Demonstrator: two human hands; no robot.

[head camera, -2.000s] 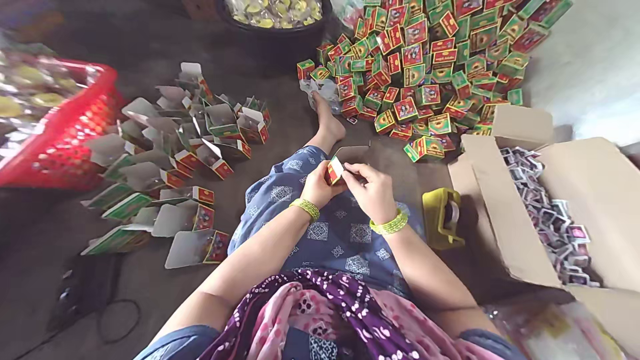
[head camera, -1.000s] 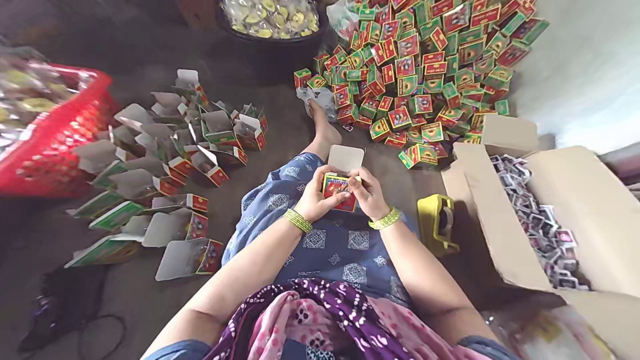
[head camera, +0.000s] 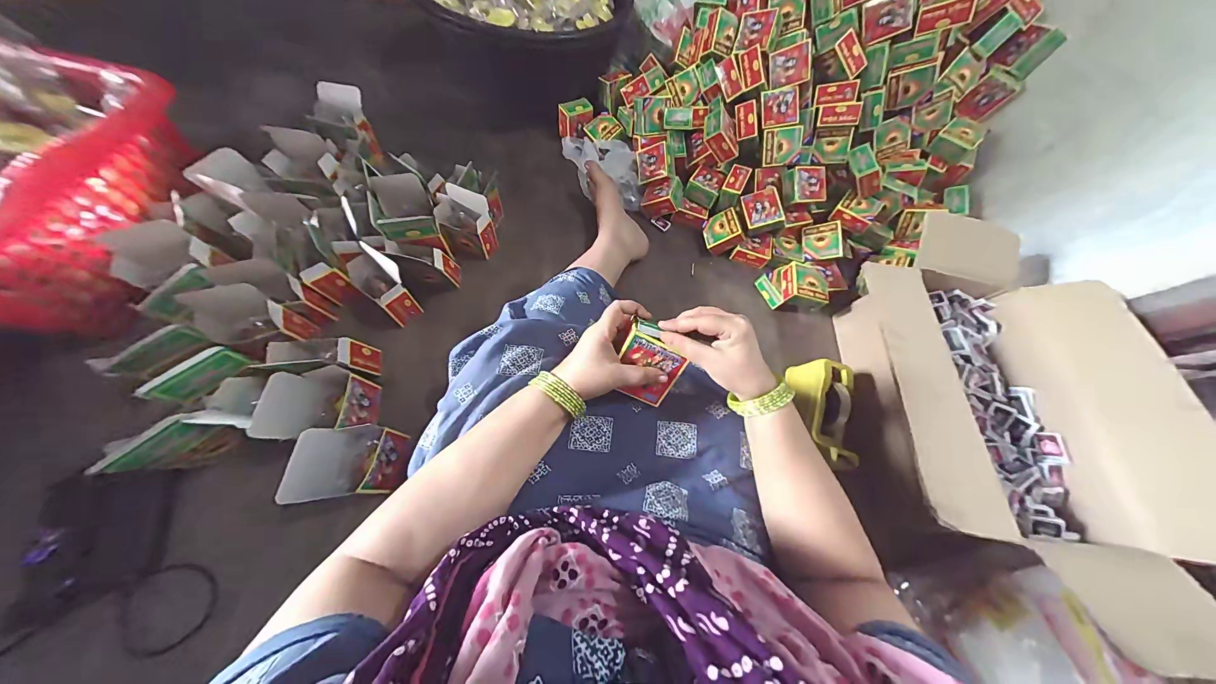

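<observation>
A small red and green printed carton (head camera: 655,366) is held over my lap. My left hand (head camera: 613,356) grips it from the left, thumb across its printed face. The fingers of my right hand (head camera: 724,350) press on the green flap at its top edge; the flap looks folded down. To the left stand several open-topped cartons (head camera: 359,461) with grey-white inner flaps raised. Beyond my foot lies a large heap of closed cartons (head camera: 781,104) in the same colours.
A red plastic basket (head camera: 81,204) stands at the left, a black tub (head camera: 541,36) at the top. On the right are a yellow tape dispenser (head camera: 819,408) and an open cardboard box (head camera: 936,418) of small framed items (head camera: 1012,418). A cable (head camera: 211,608) lies at lower left.
The carton's pale flap, raised one second ago, is now folded over at the top. My right hand has moved to that top edge, while my left hand still holds the carton.
</observation>
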